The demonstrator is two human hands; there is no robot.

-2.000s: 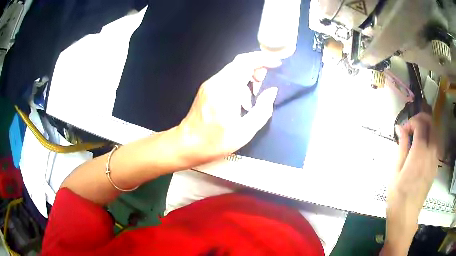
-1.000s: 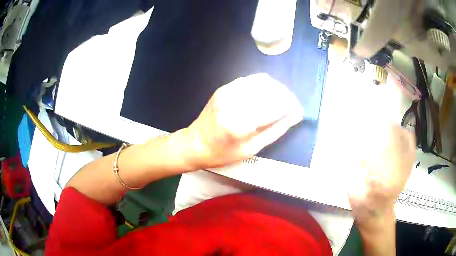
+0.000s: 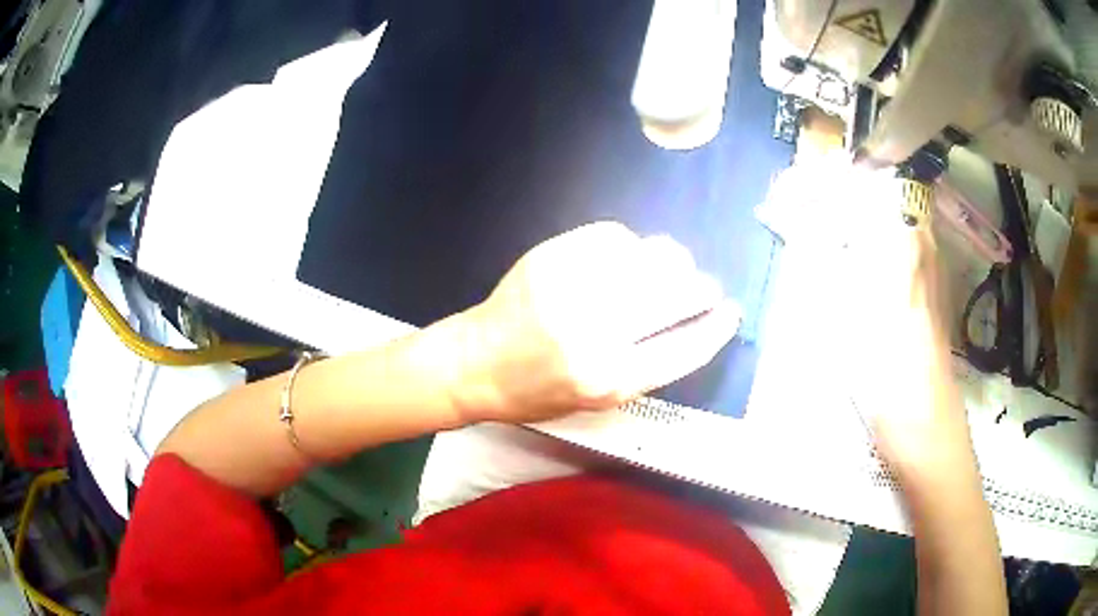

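Note:
A large dark navy cloth panel (image 3: 482, 144) lies on the glaring white table, its bluish right edge running below the needle area. My left hand (image 3: 620, 315) lies on the cloth near that edge, fingers bent together; whether they pinch cloth cannot be told. My right hand (image 3: 843, 253) reaches up to the cloth's right edge just below the presser foot area (image 3: 828, 120). Its fingers are washed out by glare, so its grip cannot be told. The off-white machine head (image 3: 963, 84) is at upper right. A white rounded paddle (image 3: 684, 78) lies over the cloth left of the needle.
Black scissors (image 3: 990, 315) and a pink tool (image 3: 970, 223) lie right of the machine. A brown-yellow strip (image 3: 1079, 259) stands at the right edge. A curved yellow bar (image 3: 157, 349) is at left. White table surface shows left of the cloth (image 3: 229, 181).
My right hand has moved from the scissors at right to the cloth edge below the machine head. My left hand has closed its fingers and shifted slightly right and down.

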